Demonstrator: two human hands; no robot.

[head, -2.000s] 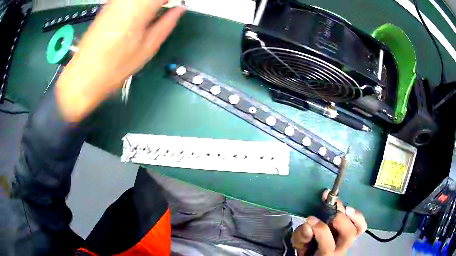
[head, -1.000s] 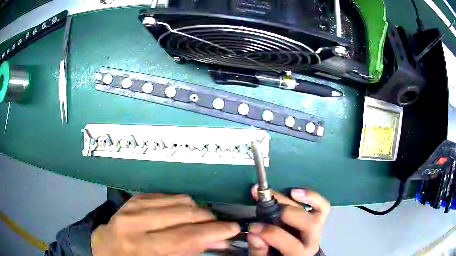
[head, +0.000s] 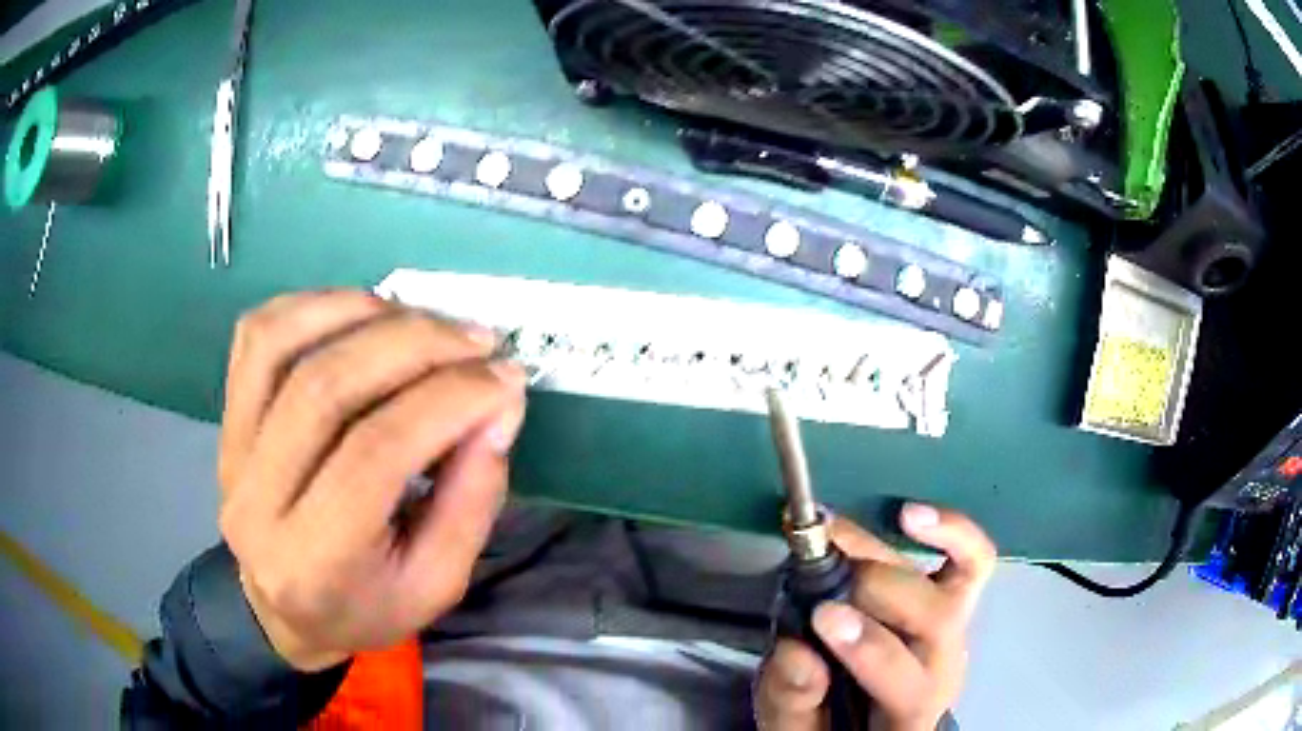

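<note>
The off-white strip workpiece (head: 671, 337) lies on the green mat in front of me, with a row of small dark and greenish joints. My left hand (head: 374, 464) is over its left end, fingers curled and fingertips at its edge. Whether it pinches the strip or a thin wire, I cannot tell. My right hand (head: 878, 621) grips the black handle of the soldering iron (head: 794, 479). The iron's tip points up at the strip's near edge, right of the middle; contact is unclear. Behind lies the dark strip (head: 636, 200) with round silver-white discs.
The black fan (head: 800, 72) stands at the back, with a black pen (head: 971, 214) before it. Tweezers (head: 223, 157) and a green-rimmed solder spool (head: 83, 150) are left. The yellow sponge tray (head: 1138, 357), iron holder (head: 1214, 257) and green cup (head: 1149, 114) are right.
My left hand has left the iron's handle area and moved up to the strip's left end. The strip's bent-wire end, before at the left, now appears at the right. The view has shifted.
</note>
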